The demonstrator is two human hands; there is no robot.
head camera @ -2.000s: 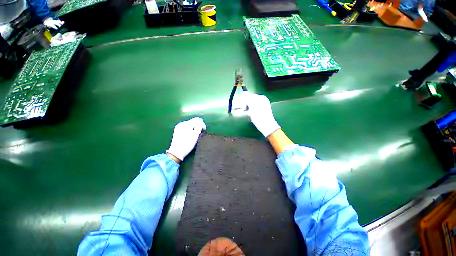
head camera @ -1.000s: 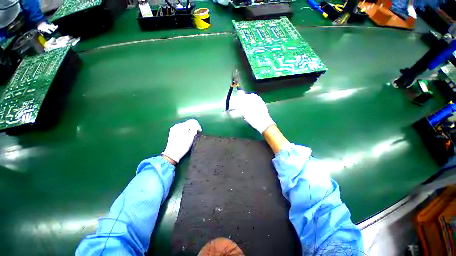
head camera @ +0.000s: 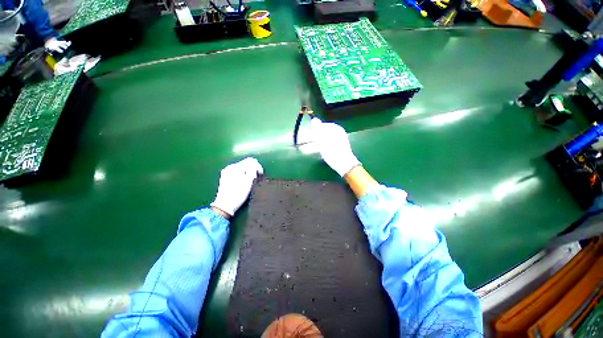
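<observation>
My right hand (head camera: 332,146), in a white glove, holds the diagonal cutters (head camera: 304,117) by the handles, jaws pointing away from me over the green bench. My left hand (head camera: 236,185), also gloved in white, rests at the far left corner of the black mat (head camera: 304,247); its fingers are curled and whether they pinch the mat's edge cannot be told. The mat lies flat in front of me with small specks on it. A green circuit board (head camera: 357,61) on a dark bulk sits beyond the cutters.
Another circuit board (head camera: 33,125) stands at the left. A tool tray (head camera: 210,25) and yellow tin (head camera: 259,24) are at the far side. A blue and black stand (head camera: 562,74) is at the right, orange frames (head camera: 549,290) at lower right. Another person's gloved hand (head camera: 57,45) shows at upper left.
The boards, tin and tray have shifted left in the view, and more of the orange frames shows at lower right. My hands keep nearly the same pose, the right still on the cutters.
</observation>
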